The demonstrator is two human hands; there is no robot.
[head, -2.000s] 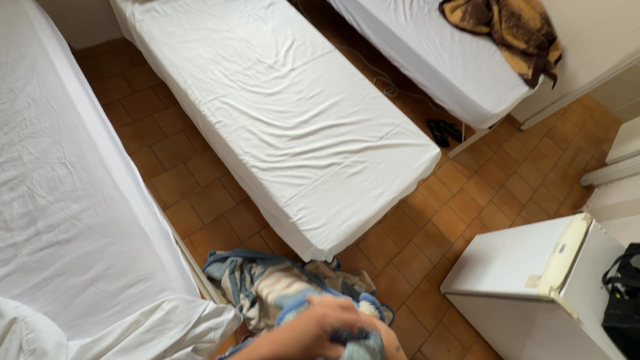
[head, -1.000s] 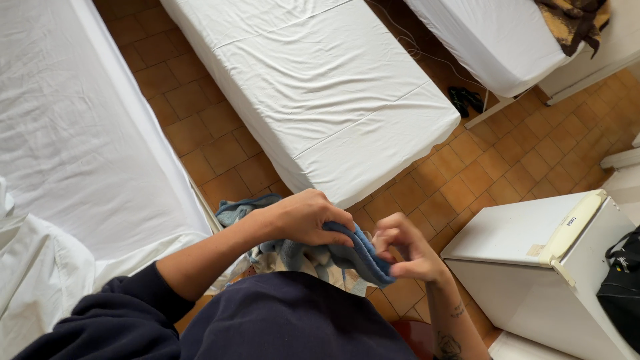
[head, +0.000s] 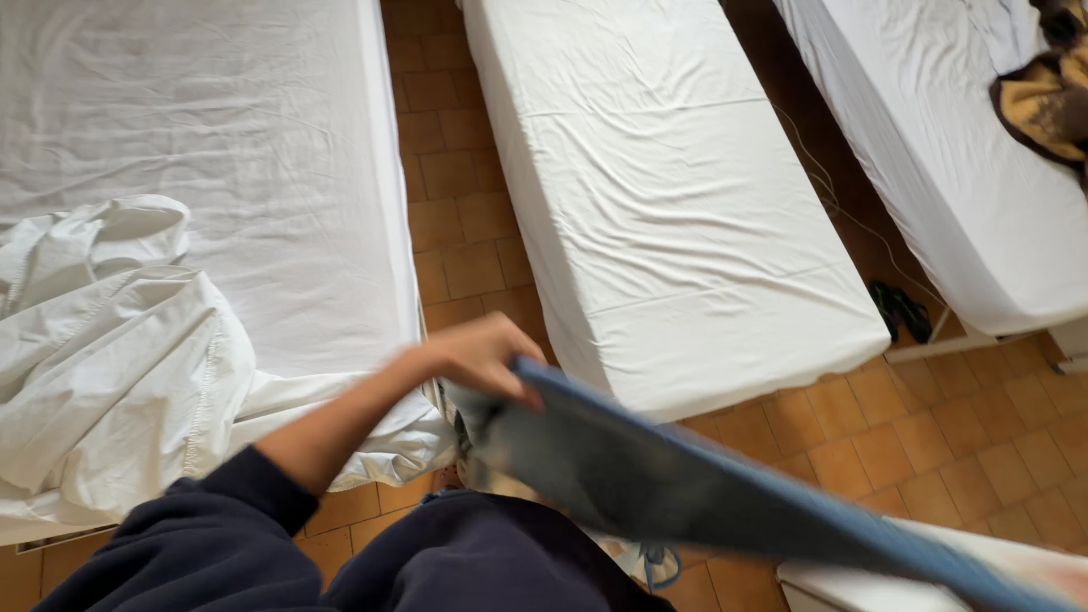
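Observation:
A blue and grey cloth (head: 680,476) with a lighter blue edge stretches from the lower middle of the view to the bottom right corner, blurred by motion. My left hand (head: 489,357) grips one end of that edge between thumb and fingers. Only a blurred bit of my right hand (head: 1073,585) shows at the right frame edge, at the cloth's far end; its fingers cannot be made out. Part of the cloth hangs down in front of my dark top, and a blue-trimmed piece (head: 661,565) shows below it.
A bed with a white sheet (head: 289,195) stands at left, with a crumpled white sheet (head: 127,365) on it. Another white-covered bed (head: 680,212) is ahead, a third (head: 935,153) at right with a brown patterned blanket (head: 1041,106). Flip-flops (head: 901,313) and a cable (head: 837,200) lie on the tiled floor.
The cloth was bunched between my hands one second ago; now it is stretched out wide. My right hand has moved far out to the right. The view has shifted left.

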